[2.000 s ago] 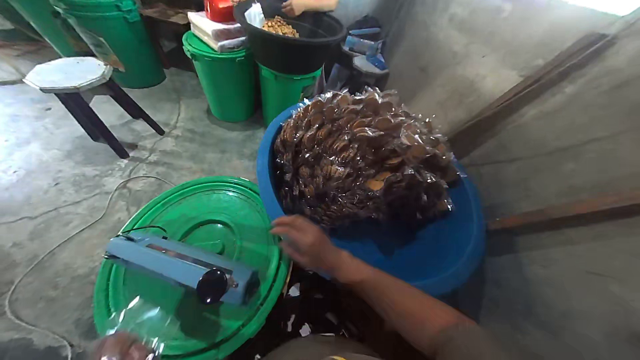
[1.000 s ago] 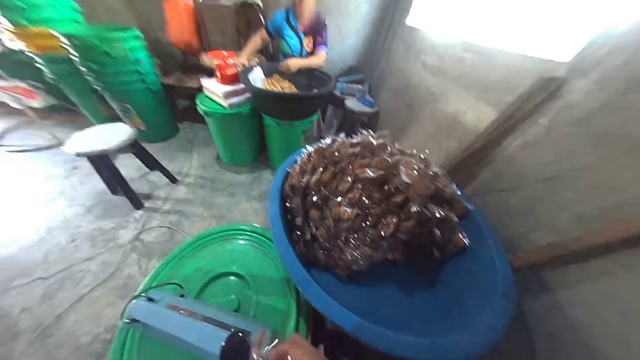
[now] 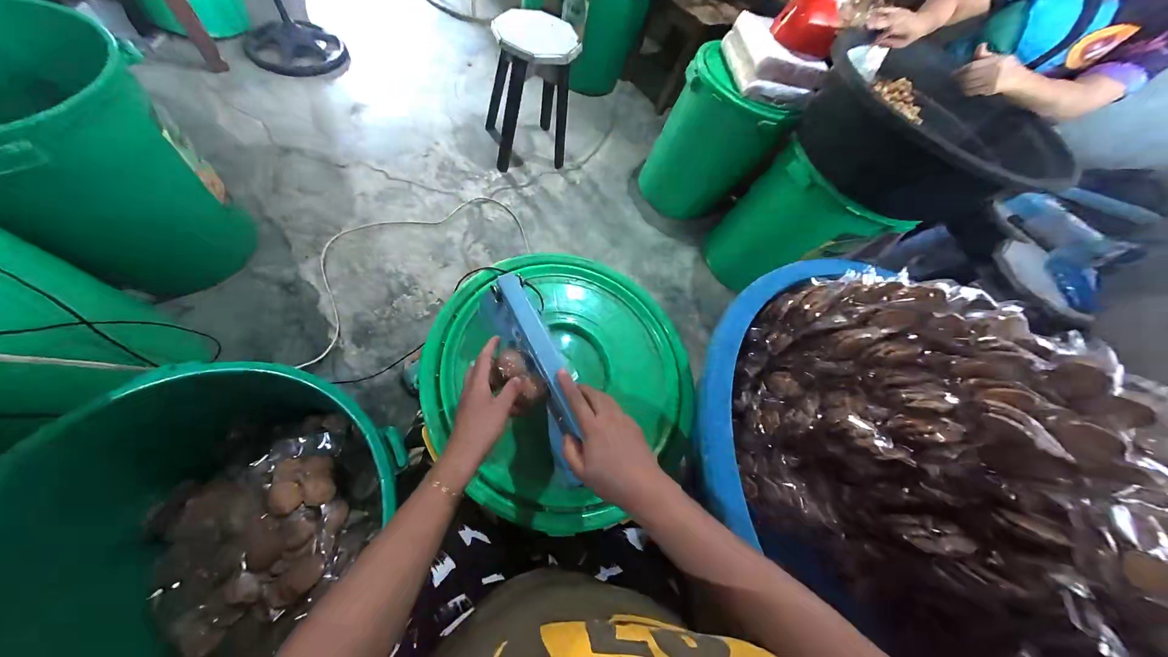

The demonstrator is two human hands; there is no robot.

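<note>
A blue bar-type impulse sealer [image 3: 538,356] lies on the green bucket lid [image 3: 630,365] before me. My left hand [image 3: 484,401] holds a clear plastic packet of brown round pieces [image 3: 516,374] against the sealer's left side. On the sealer's near end, my right hand [image 3: 607,438] presses down on its arm, fingers bent over it. To the right, a blue plastic tub [image 3: 725,392] holds a heap of clear packets of flat brown rounds [image 3: 912,420]. More such packets [image 3: 292,511] lie inside the open green bin [image 3: 388,484] at the left.
A white-topped stool [image 3: 537,36] stands ahead on the concrete floor, where a pale cable [image 3: 333,274] runs. Large green bins [image 3: 109,164] line the left. At the upper right, a person's hands [image 3: 990,71] are at a black basin [image 3: 922,137] set on green buckets.
The view has swung left and down. My right hand, earlier by the blue tub's rim, is now on the sealer. My left hand has come up to the sealer with a packet.
</note>
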